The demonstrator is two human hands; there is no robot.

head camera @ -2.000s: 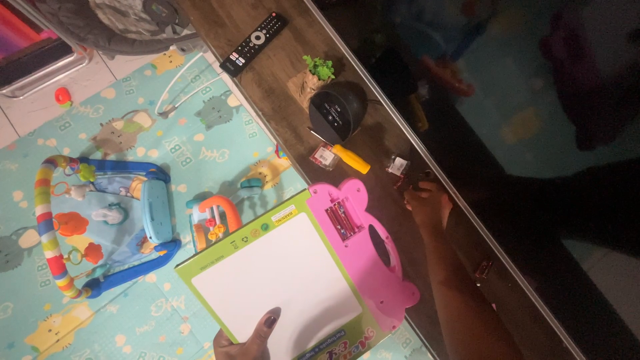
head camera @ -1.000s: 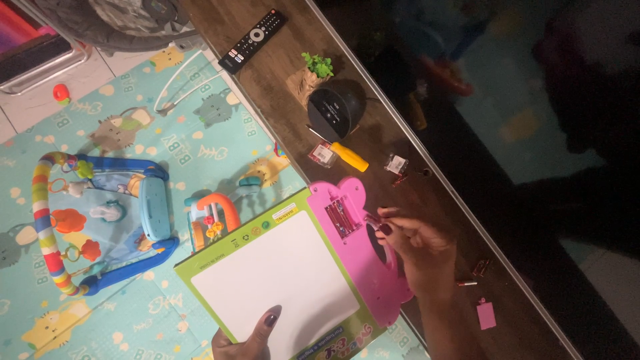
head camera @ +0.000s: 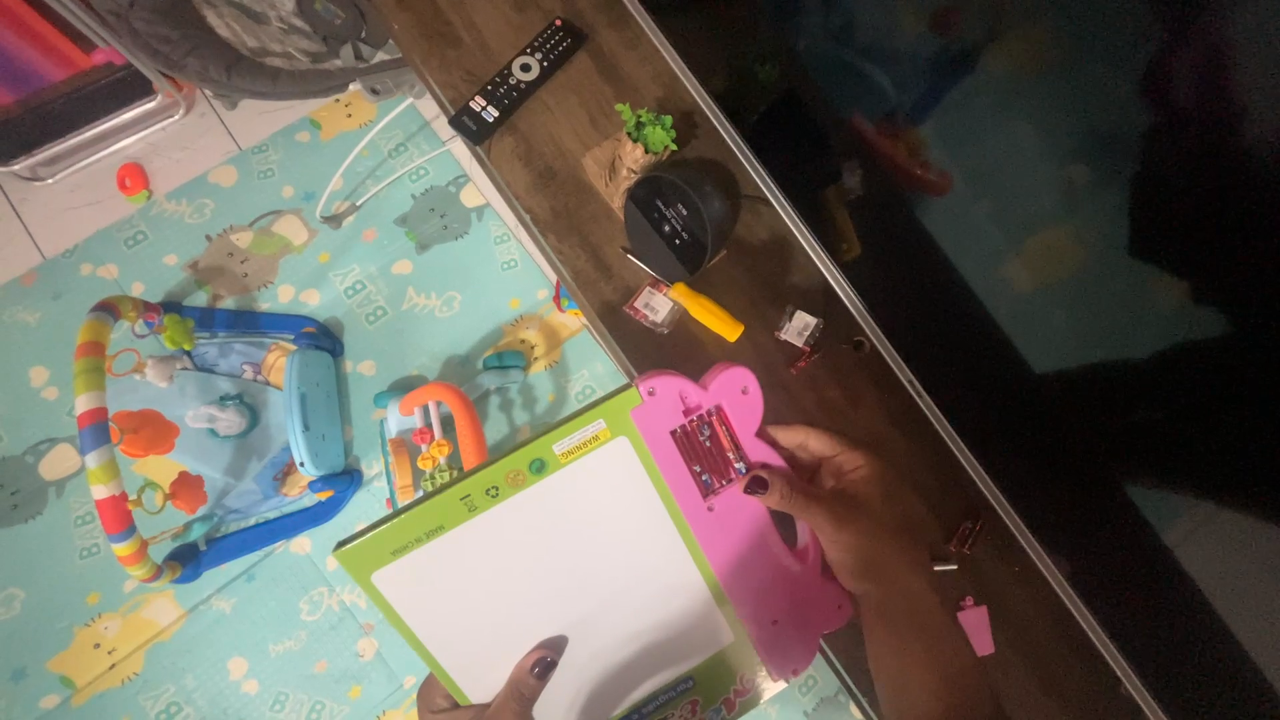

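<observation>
A green-framed white toy board [head camera: 560, 570] with a pink plastic part [head camera: 770, 590] lies across the lower middle. My left hand [head camera: 510, 690] grips the board's lower edge, thumb on the white face. The battery compartment [head camera: 708, 452] in the pink part is uncovered and holds several red batteries. My right hand [head camera: 830, 500] is at that part, its thumb at the compartment's lower right edge and its fingers around the pink rim. A small pink cover [head camera: 975, 628] lies on the dark wooden surface to the right, below a small silvery battery-like piece [head camera: 944, 567].
On the wooden surface [head camera: 560, 190] lie a yellow-handled screwdriver [head camera: 708, 312], small plastic packets [head camera: 652, 304], a smart speaker [head camera: 675, 225], a potted plant [head camera: 645, 130] and a remote control [head camera: 520, 80]. A baby play gym [head camera: 215, 430] stands on the patterned mat. A dark glossy panel borders the right.
My right hand has moved from the wooden surface, up and left, to the battery compartment, and its thumb now rests at the compartment's edge. My left hand keeps its hold on the board.
</observation>
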